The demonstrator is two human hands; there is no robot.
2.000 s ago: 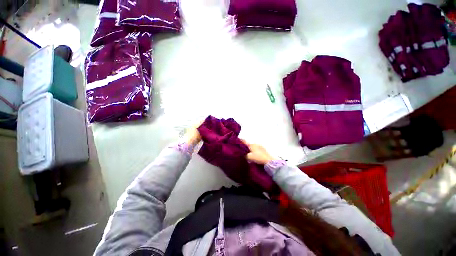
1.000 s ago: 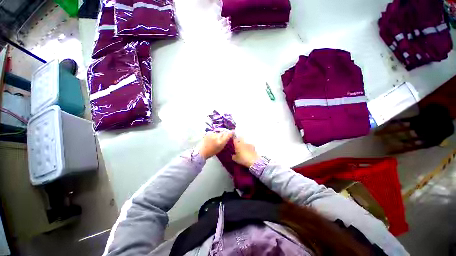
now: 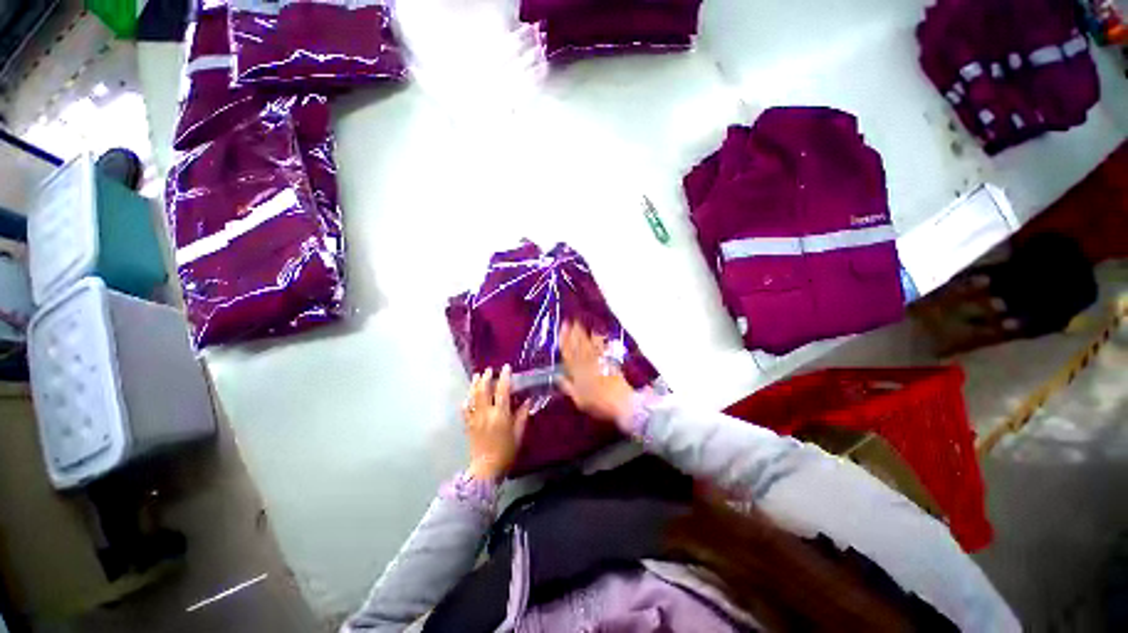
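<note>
A maroon work jacket in a clear polybag (image 3: 526,297) lies on the pale table in front of me, its top end pointing away from me. The bag shows glare and creases, and a pale band crosses the jacket. My left hand (image 3: 492,424) lies on its lower left part, fingers spread. My right hand (image 3: 594,375) rests on its middle right, fingers extended, with a small whitish patch of glare or plastic beside it. Neither hand visibly grips the bag. The near end is partly hidden by my hands and body.
Bagged garments (image 3: 254,235) lie at the table's left. A folded unbagged jacket (image 3: 804,235) lies at right, more maroon garments (image 3: 1008,68) beyond. A small green tool (image 3: 656,220) lies between. A red crate (image 3: 928,433) stands right of me, lidded bins (image 3: 81,383) at left.
The maroon bundle that both hands held bunched up now lies flat in its clear bag on the table. My hands have moved apart and lie on top of it.
</note>
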